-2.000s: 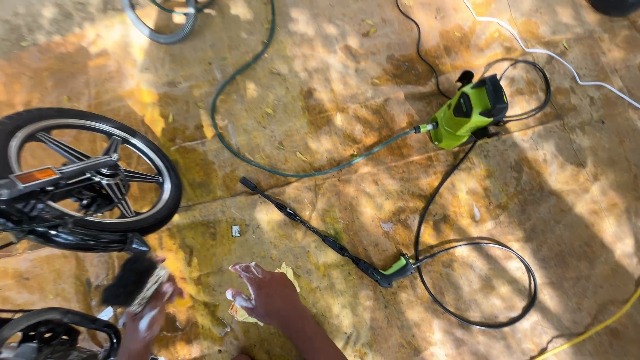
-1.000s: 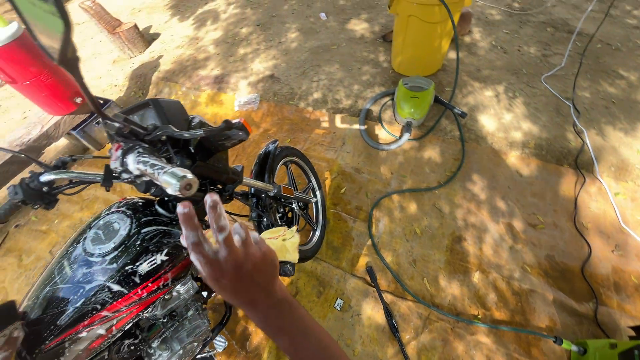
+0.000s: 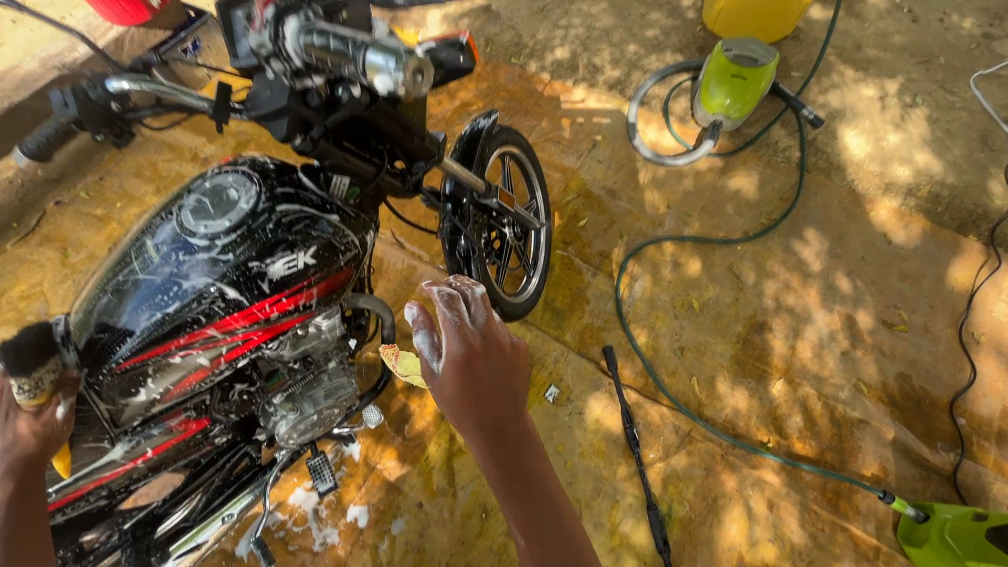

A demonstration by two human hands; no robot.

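A soap-streaked motorcycle fuel tank, black with red stripes, fills the left side. At the left edge my left hand grips a dark-bristled brush beside the rear of the tank. My right hand, foamy on the fingers, is raised to the right of the engine, fingers apart and holding nothing. A yellow cloth or leaf-like piece shows behind its thumb; whether they touch, I cannot tell. Above stands the handlebar grip, wet with foam, and beyond it the front wheel.
A pressure-washer lance lies on the wet tarp. A green hose curves to a green pressure washer. Farther back are a green foam-bottle-like container with a grey hose, a yellow bucket and a red container.
The view has swung widely across the motorcycle. My left hand with the brush, not seen one second ago, is in view at the left. My right hand has left the area near the handlebar grip.
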